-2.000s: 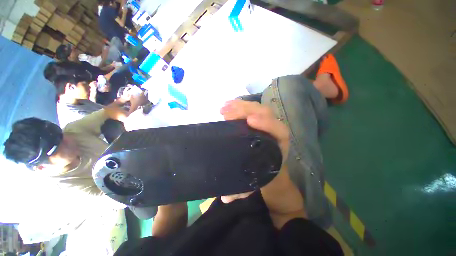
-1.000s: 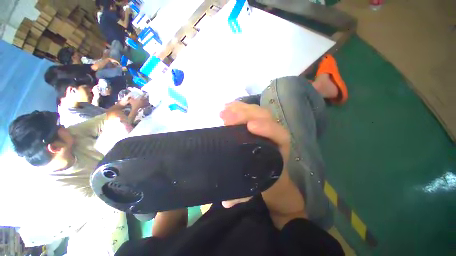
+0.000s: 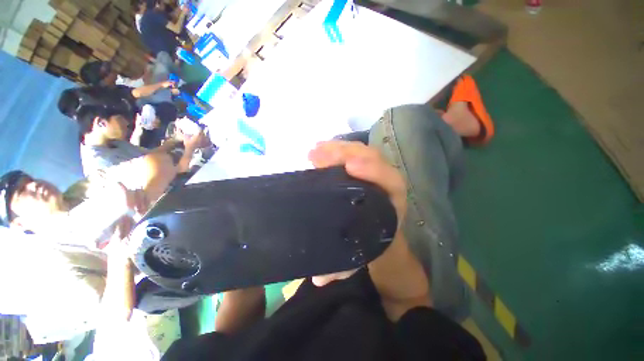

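The black oval appliance unit (image 3: pixel 275 229) is held over my lap with its flat bottom face towards me. A slotted round vent (image 3: pixel 173 259) and a small round foot (image 3: pixel 154 231) show near its left end. My right hand (image 3: pixel 371 169) grips its right end, fingers over the upper edge. A bit of skin shows below the lower edge. My left forearm (image 3: pixel 240 309) runs up behind the unit, which hides my left hand. The unit's far side is hidden.
A white-topped table (image 3: pixel 409 60) with a wooden frame stands ahead, bearing blue-and-white boxes (image 3: pixel 337 20) and a dark-blue object (image 3: pixel 250 104). Several people sit along the left, the nearest (image 3: pixel 42 204) close to the unit. An orange shoe (image 3: pixel 472 109) is on the green floor. Cartons are stacked behind.
The unit has tilted so its bottom face turns more to me and its ribbed side shows less than one second ago. The nearest seated person has shifted left and turned. My right hand keeps its grip.
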